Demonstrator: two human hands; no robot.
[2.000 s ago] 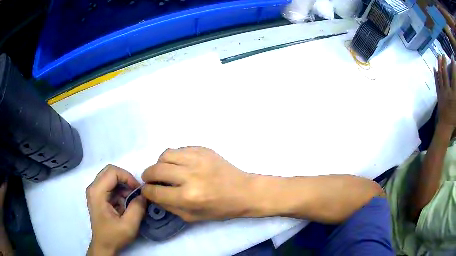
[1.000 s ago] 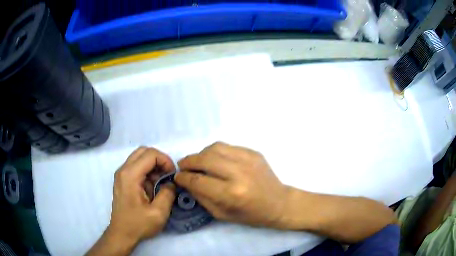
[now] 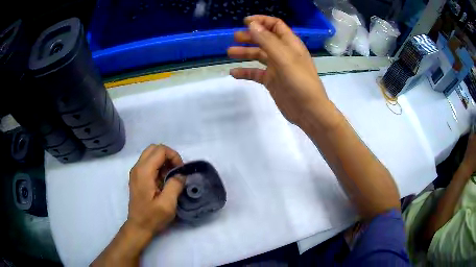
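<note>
My left hand (image 3: 151,195) grips the near-left wall of a dark-grey plastic housing (image 3: 211,190), thumb inside. The housing's open side faces up and shows a hollow with a round central boss. It is over the white foam sheet (image 3: 250,208). My right hand (image 3: 279,65) is raised near the front rim of the blue bin (image 3: 209,40), away from the housing. Its fingers are spread and nothing shows in them. Small dark parts lie scattered in the bin.
Tall stacked housings (image 3: 86,104) stand at the left of the sheet, with more loose housings (image 3: 23,190) at the far left. Whitish plastic bags (image 3: 347,34) lie right of the bin. Dark flat pieces (image 3: 404,70) stand far right. A neighbour's arm (image 3: 451,193) shows at the right edge.
My right hand has left the housing and moved up to the bin, fingers opened. My left hand still holds the housing, whose hollow is now uncovered. The view has shifted.
</note>
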